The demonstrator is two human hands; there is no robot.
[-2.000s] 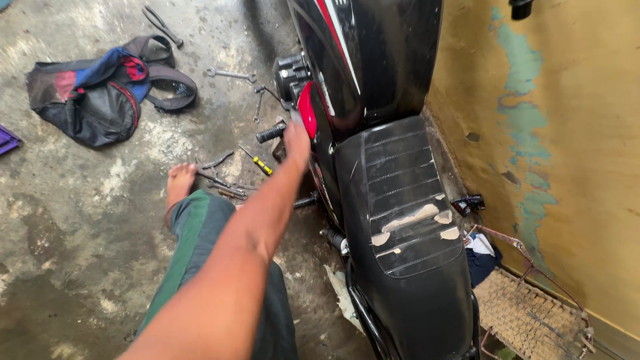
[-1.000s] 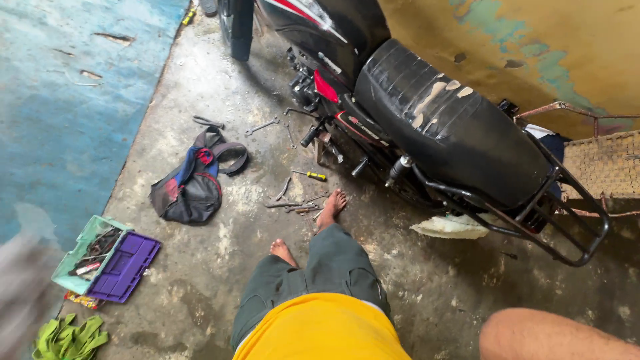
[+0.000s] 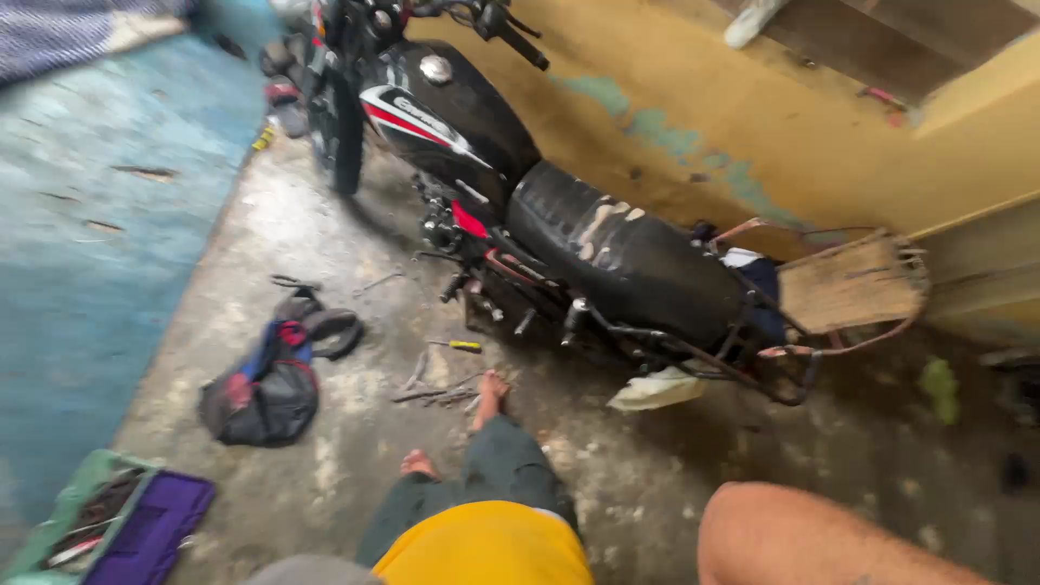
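A black motorcycle (image 3: 455,122) with red and white trim stands beside the yellow wall, its seat (image 3: 617,244) torn in patches. My right forearm or elbow (image 3: 796,536) shows at the lower right, apart from the motorcycle; the hand itself is out of frame. My left hand is not seen either. Near my bare feet lie a yellow-handled screwdriver (image 3: 465,346) and several metal tools (image 3: 439,396). A wrench (image 3: 378,283) rests farther up the floor, left of the footpeg.
On the left are a dark backpack (image 3: 280,402) and an open green toolbox (image 3: 61,483) with a purple lid (image 3: 154,528). A woven-seat frame (image 3: 853,284) stands behind the motorcycle. A pale cloth or bag (image 3: 658,390) lies below the rear rack.
Two seconds ago an arm reached to the motorcycle's side near the red panel; it has since drawn away. The view has swung widely, bringing in the toolbox and the motorcycle's front.
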